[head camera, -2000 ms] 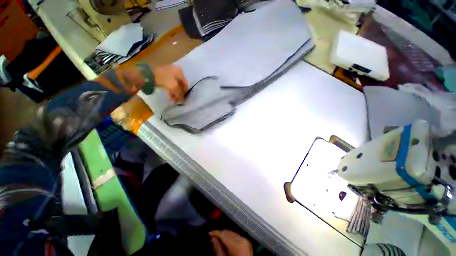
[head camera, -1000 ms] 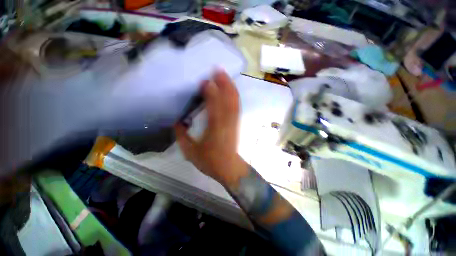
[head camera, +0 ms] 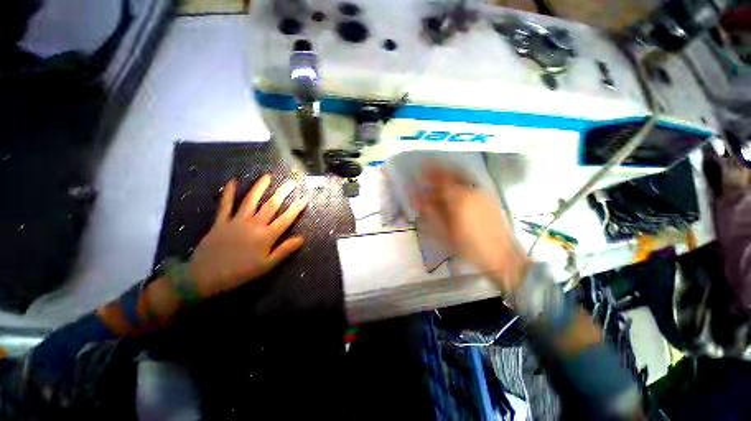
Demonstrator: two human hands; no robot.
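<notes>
A dark speckled panel lies on the machine bed left of the needle and hangs over the table's front edge. My left hand lies flat on it with fingers spread, just left of the presser foot. My right hand is blurred, right of the needle, over a pale grey piece under the machine arm. Whether its fingers grip the piece cannot be told. The white sewing machine with a blue stripe and "Jack" lettering stands across the view. Its lamp lights the needle area.
Dark layered pieces lie at the right end of the table. A pale cord hangs in front of the machine. Small snips lie right of my right hand. Bundles of striped pieces hang below the table edge. Dark material fills the far left.
The view has swung right and closer to the machine. A dark panel now lies by the needle with my left hand flat on it. My right hand has moved to the pale piece under the arm.
</notes>
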